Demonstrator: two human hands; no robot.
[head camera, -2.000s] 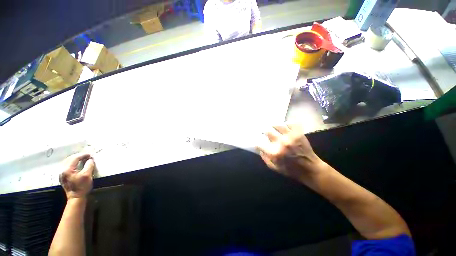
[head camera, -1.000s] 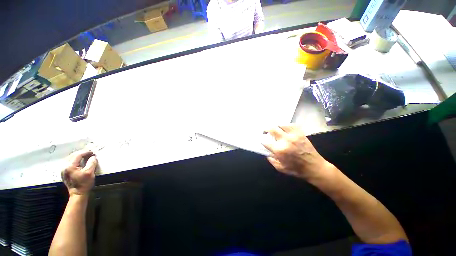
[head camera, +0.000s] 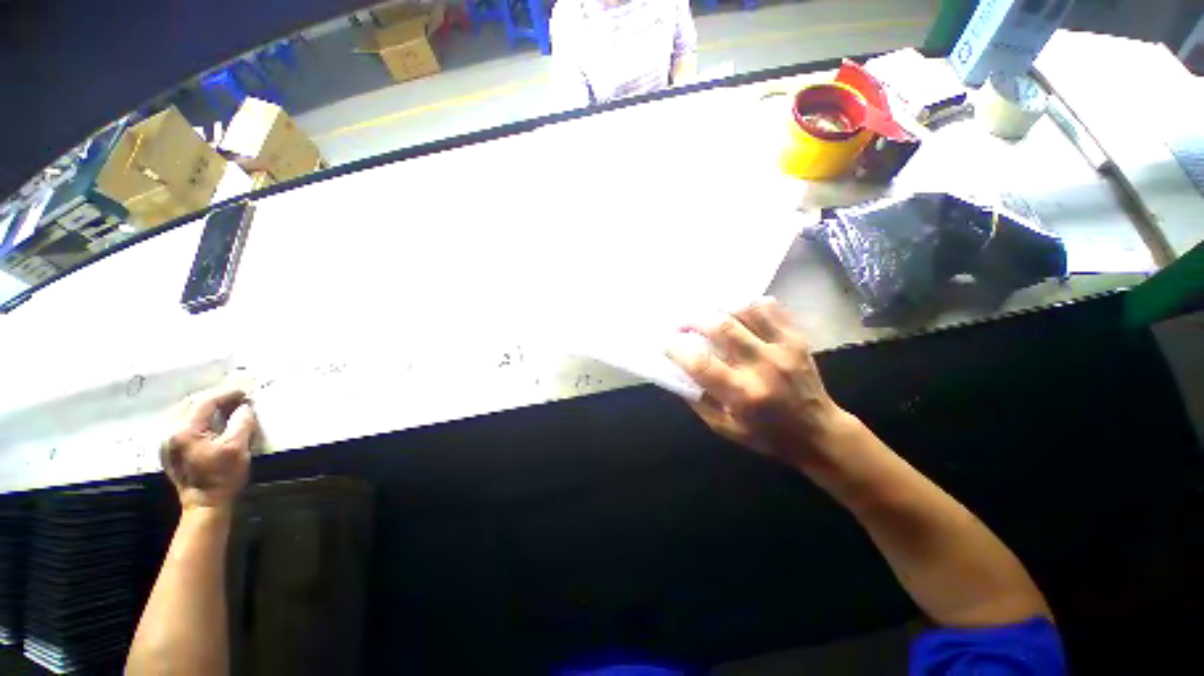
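A large thin white sheet (head camera: 581, 225) lies on the white bench top (head camera: 106, 416) and blends with it. My right hand (head camera: 755, 372) grips the sheet's near right corner, slightly raised above the bench's front edge. The sheet's left edge is hard to make out in the glare. My left hand (head camera: 211, 446) rests at the bench's front edge with curled fingers. I cannot tell whether it holds anything.
A smartphone (head camera: 218, 256) lies at the left. At the right are a bagged dark part (head camera: 937, 251), a yellow-orange tub with red inside (head camera: 825, 132), a white cup (head camera: 1011, 103) and a retail box (head camera: 1006, 37). A person (head camera: 621, 50) stands across the bench; cartons (head camera: 172, 165) are beyond.
My right hand has shifted slightly, and the lifted near edge of the sheet looks shorter and blurred. My left hand has stayed at the front edge.
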